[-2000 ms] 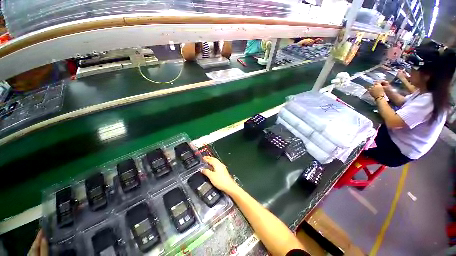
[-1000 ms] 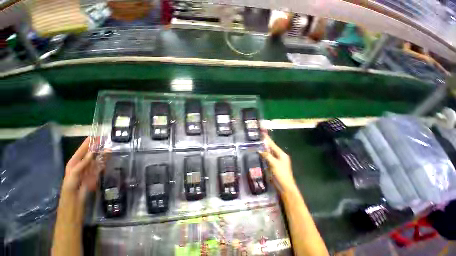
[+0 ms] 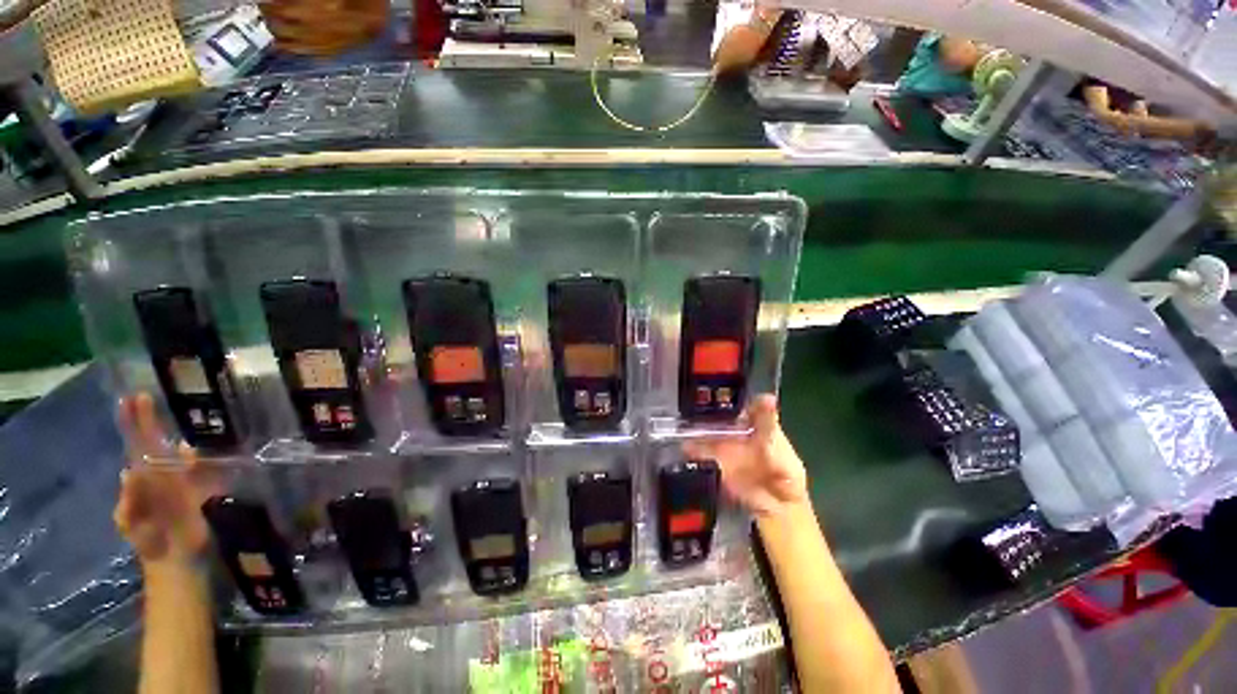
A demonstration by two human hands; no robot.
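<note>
A clear blister tray with two rows of black phones is held up and tilted over the bench. The phones lie face down; their backs show pale, brown or orange-red rectangles. My left hand grips the tray's left edge, partly seen through the plastic. My right hand grips its right edge, its fingers partly behind the plastic. Below the tray is the work mat with red lettering and a green-yellow patch.
Stacked phones stand at right, with another black block nearer the bench edge. Beside them lies a wrapped pale bundle. A bagged grey stack is at left. Behind runs the green belt; people's arms show beyond it.
The tray has come from low at left to in front of me, and now is raised and tilted closer to the camera. Both hands have risen with it. The view has turned left.
</note>
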